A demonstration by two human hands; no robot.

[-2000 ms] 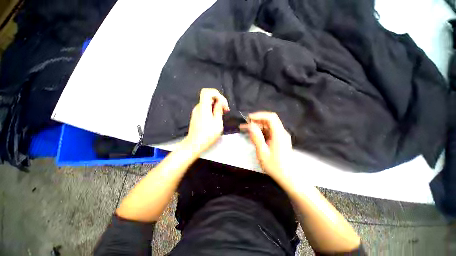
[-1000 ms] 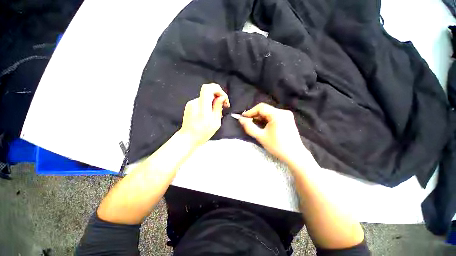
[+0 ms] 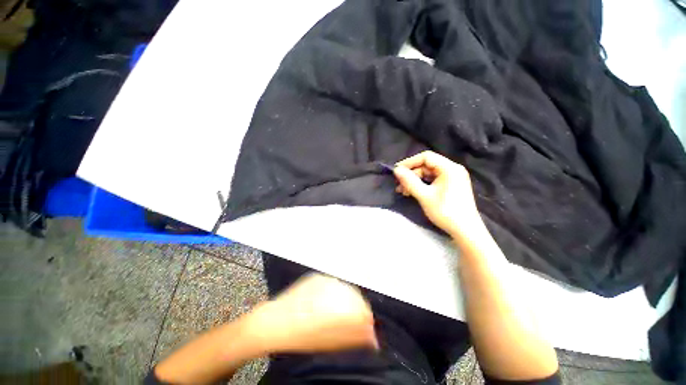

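A black jacket [image 3: 316,143] specked with pale lint lies spread on the white table [image 3: 173,98]. My right hand [image 3: 436,184] is over its lower middle, with thumb and forefinger pinched around the thread snips, whose small tip [image 3: 387,167] pokes out just above the cloth. My left hand [image 3: 331,312] is off the jacket, low and blurred in front of my lap; whether it holds anything is hidden. A dark zip end [image 3: 221,213] shows at the jacket's lower left corner, over the table edge.
A blue crate [image 3: 113,214] is under the table's left edge. Dark garments [image 3: 60,98] are piled at the left, and another dark garment [image 3: 668,338] hangs at the right edge. Part of a brown box [image 3: 45,375] shows on the floor at lower left.
My left hand has left the jacket and moved down towards my lap. My right hand still hovers over the cloth with the snips. The view has shifted slightly.
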